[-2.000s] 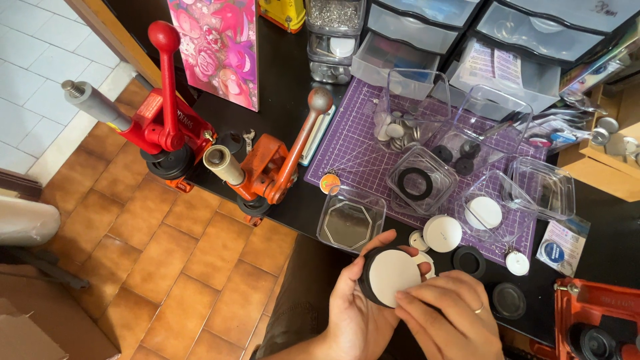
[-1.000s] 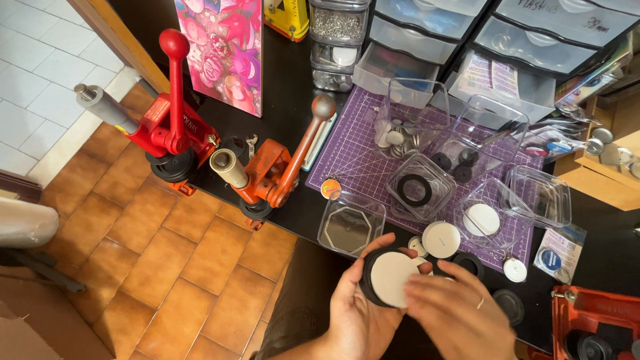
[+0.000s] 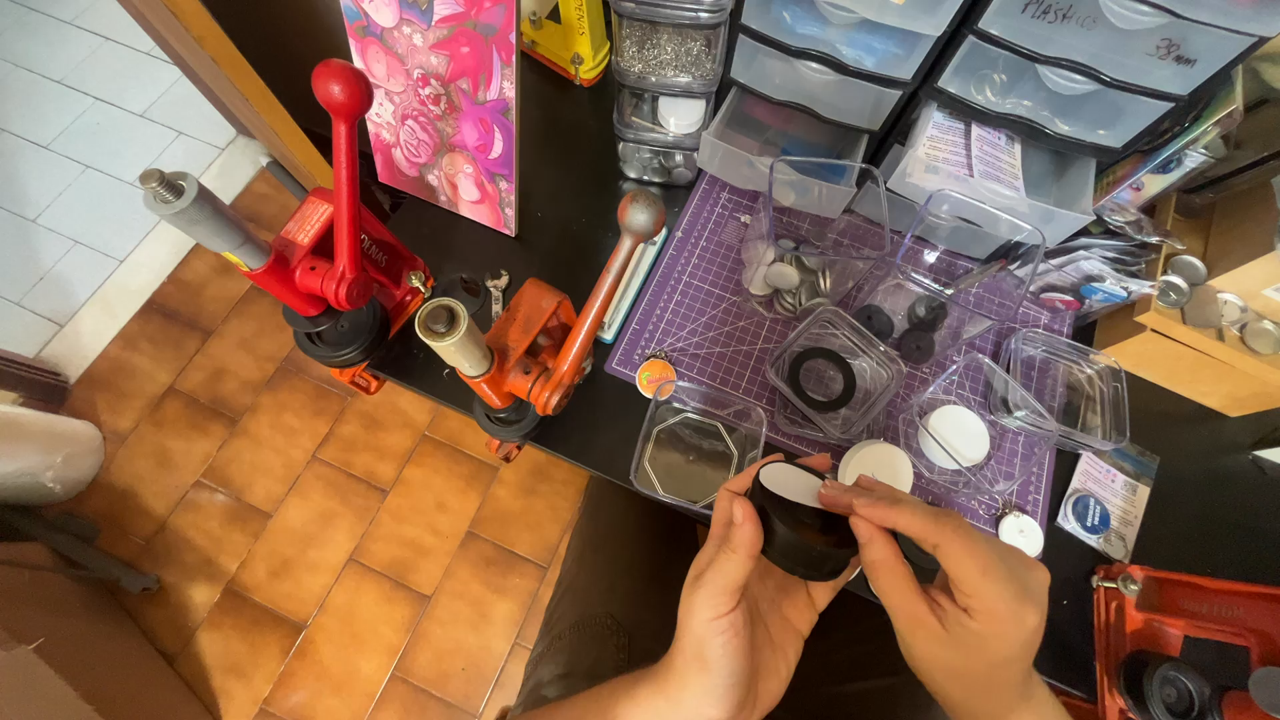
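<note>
My left hand holds a round black die, tilted, near the table's front edge. A white disc lies in its top. The fingertips of my right hand touch the die's right rim and the disc's edge; whether they pinch anything is hidden. Just behind the hands is another white disc. To the left stands a clear square container with an octagonal pattern inside. A clear container holding a black ring sits behind, on a purple cutting mat.
A red button press and an orange one stand along the table edge at left; another red press is at lower right. Behind are drawer units and stacked tubs. A keychain badge lies on the mat's left corner.
The black die in my left hand has tilted, so its side wall now shows. My right hand, over the disc's lower right before, now touches the rim.
</note>
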